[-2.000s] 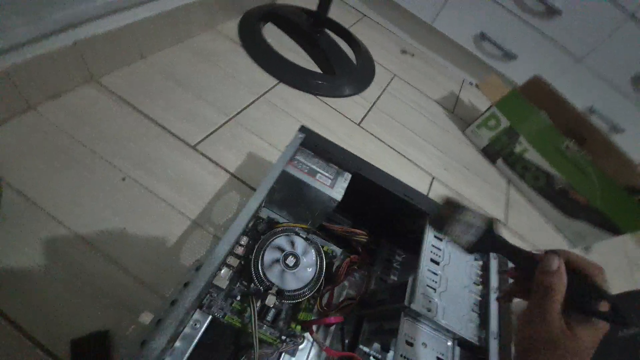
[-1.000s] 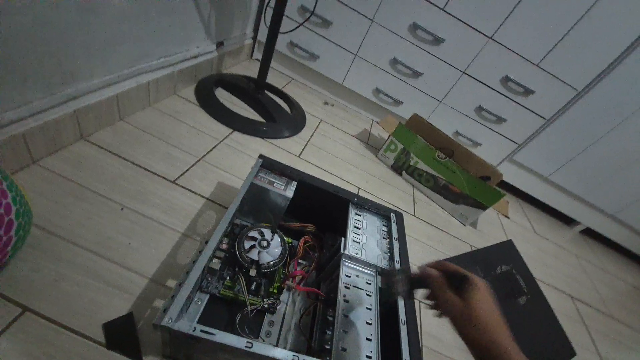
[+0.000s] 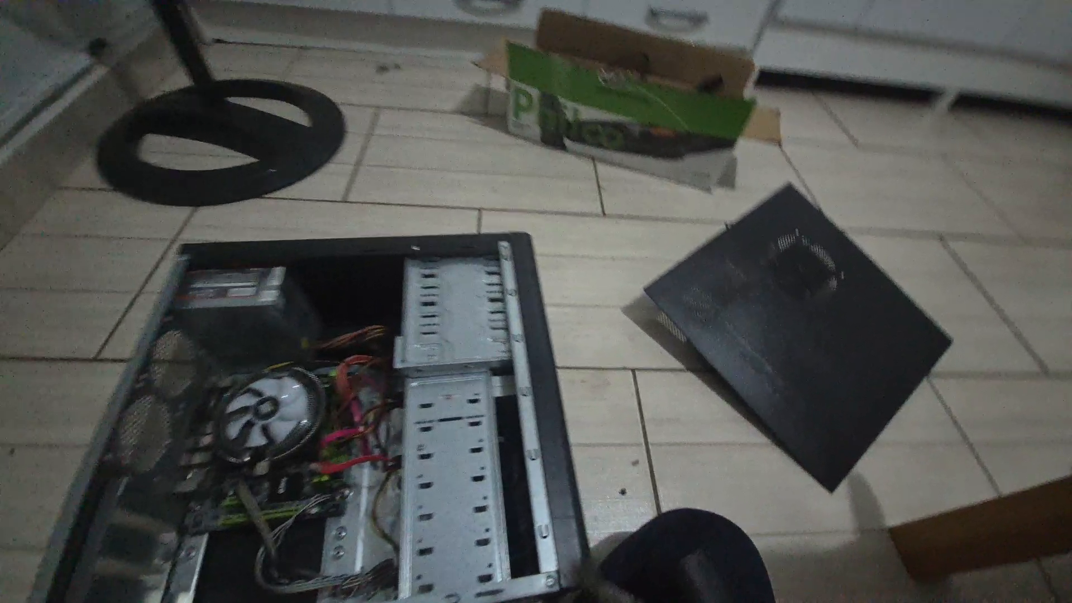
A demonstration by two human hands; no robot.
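Neither of my hands shows clearly now. An open desktop computer case (image 3: 548, 352) lies on its side on the tiled floor, its inside facing up. Within it are a CPU cooler fan (image 3: 266, 410) with pale blades, a power supply (image 3: 239, 310) at the upper left, a motherboard (image 3: 260, 502), red and multicoloured cables (image 3: 360, 419), and metal drive bays (image 3: 448, 486). A blurred dark object, partly cut off, touches the lower right corner of the case; I cannot tell what it is. The case's black side panel (image 3: 796, 368) with a round vent lies to the right.
A round black stand base (image 3: 318, 126) is at the upper left by the wall. An open green and white cardboard box (image 3: 628, 109) stands near white drawers (image 3: 837, 33). A dark rounded thing (image 3: 687, 553) is at the bottom, and a brown wooden piece (image 3: 988, 528) at the right edge.
The hand with a dark brush, over the case's right side in both earlier frames, has left the clear view. The view has shifted to show more of the right.
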